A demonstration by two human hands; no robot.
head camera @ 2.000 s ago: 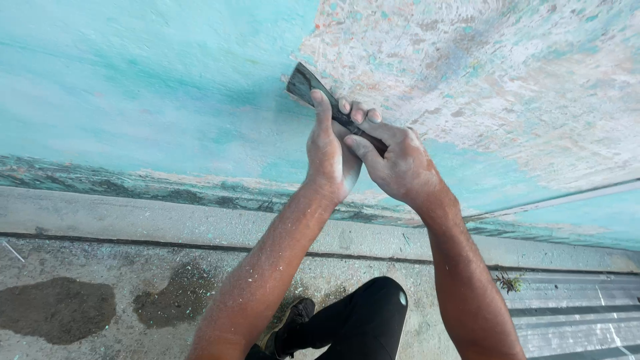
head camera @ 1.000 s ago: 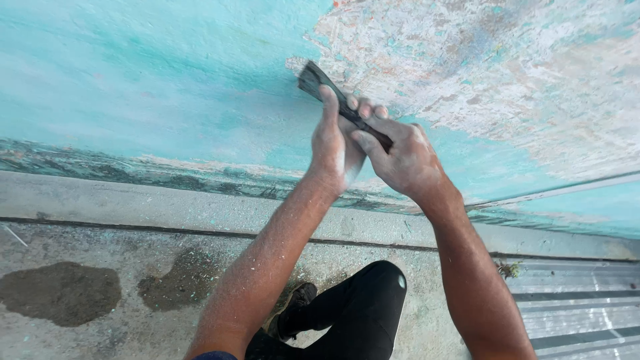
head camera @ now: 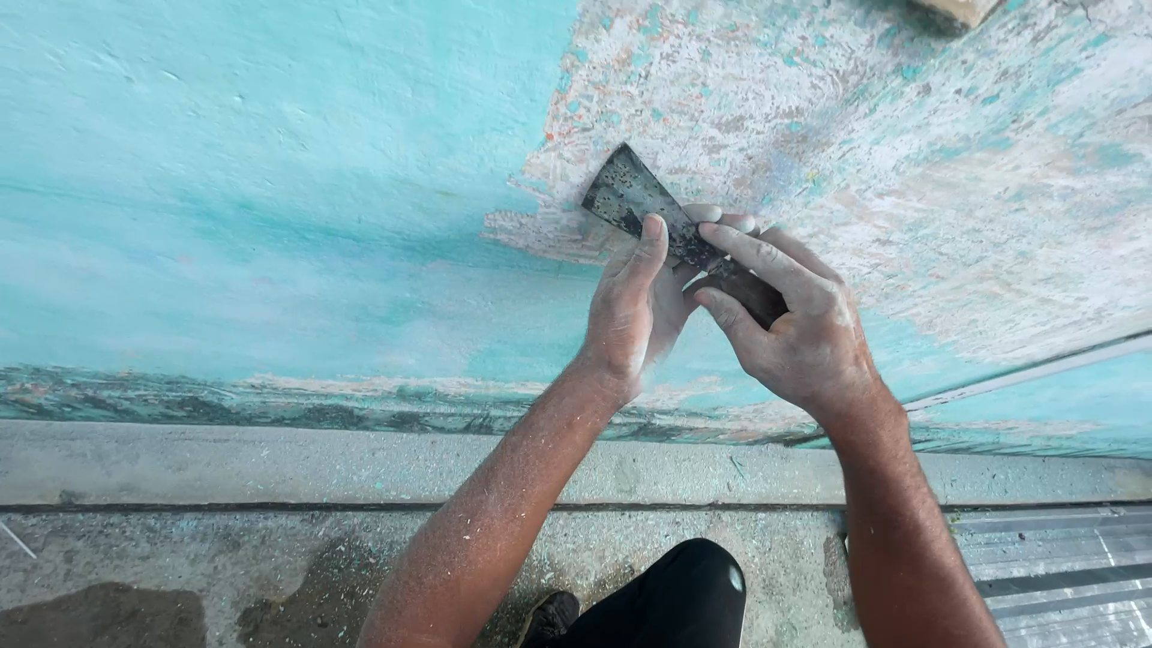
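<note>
A paint scraper [head camera: 643, 193] with a worn, speckled metal blade lies tilted over the wall, its blade toward the upper left. My right hand [head camera: 792, 315] grips its dark handle, with the index finger along the top. Around the blade's lower part is my left hand [head camera: 634, 292], its thumb on the near face and its other fingers mostly hidden behind. Turquoise paint [head camera: 315, 162] covers the wall to the left. A rough, pale patch with the paint stripped off [head camera: 765, 108] spreads up and right from the blade. White dust coats both hands.
A concrete ledge [head camera: 270, 463] runs along the wall's foot. Paint flakes dot the concrete floor [head camera: 270, 549], which has dark wet patches [head camera: 108, 616]. Corrugated metal sheet [head camera: 1062, 567] lies at lower right. A beige block-like object [head camera: 958, 11] shows at the top edge.
The bare patch reaches farther left and down by the blade than two seconds ago. More of the blade's flat face shows now. The beige object has come into view at the top.
</note>
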